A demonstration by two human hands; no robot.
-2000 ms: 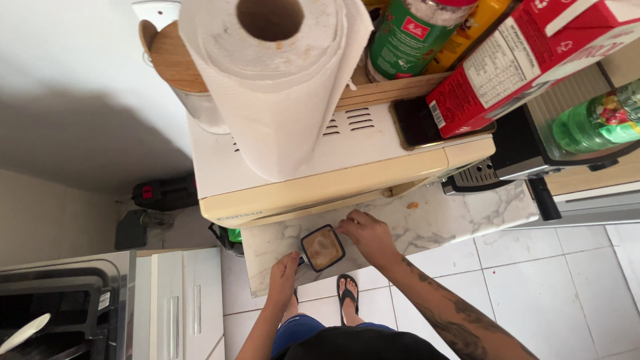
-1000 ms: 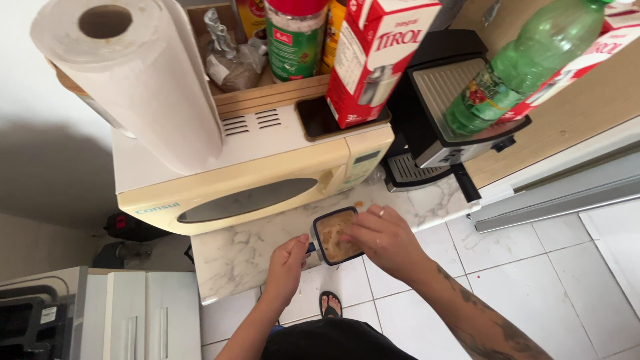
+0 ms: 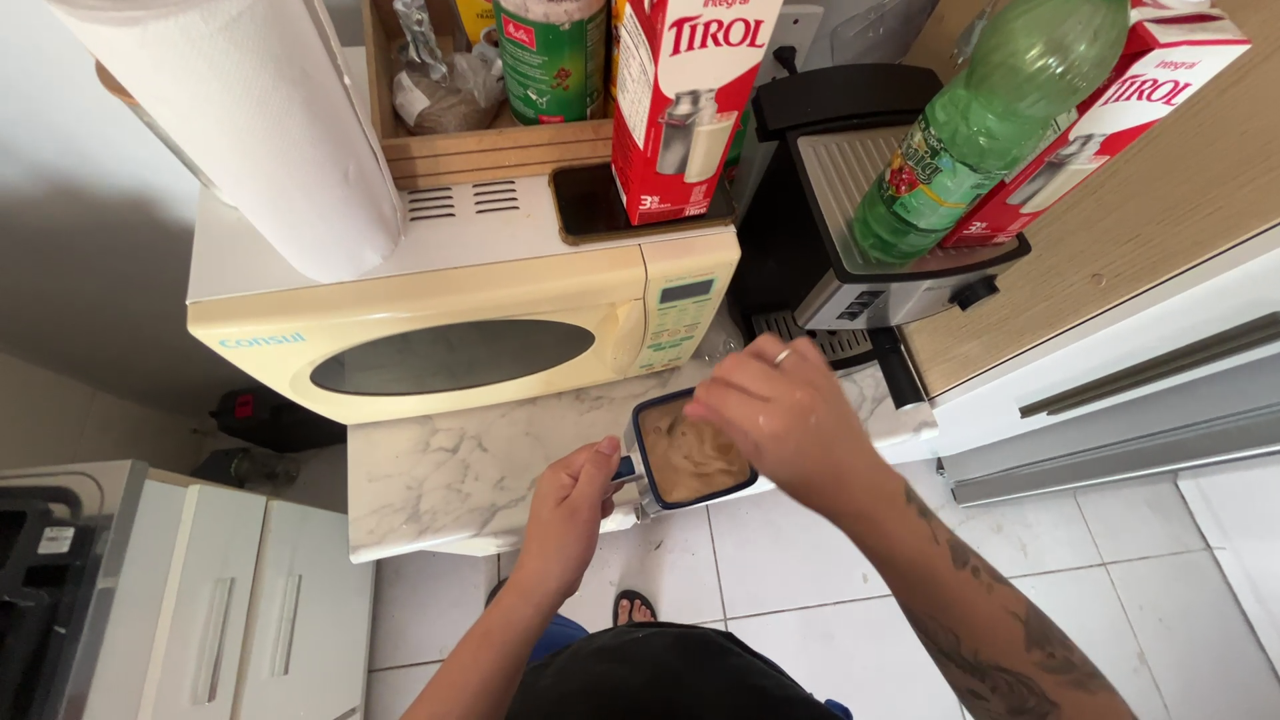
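Note:
My left hand (image 3: 574, 510) is closed around the blue handle of a square, blue-rimmed container (image 3: 700, 450). Inside it is a light brown, creamy liquid (image 3: 690, 455) with swirls on its surface. Over the container's right side is my right hand (image 3: 780, 420), its fingers bunched together and a ring on one of them. Whether those fingers hold a thin utensil is hidden by the hand. The container is at the front edge of the marble-patterned counter (image 3: 450, 480), just in front of the microwave oven.
Behind the hands stand a cream microwave oven (image 3: 460, 330) and an espresso machine (image 3: 850, 290) bearing a green plastic bottle (image 3: 960, 170) and a milk carton (image 3: 1110, 130). A paper towel roll (image 3: 250, 140), a phone (image 3: 590, 210) and another milk carton (image 3: 680, 120) are on the microwave.
My right hand was at the container's upper right rim and is now over its right part. The liquid's smooth surface has become swirled. The view has shifted to the right.

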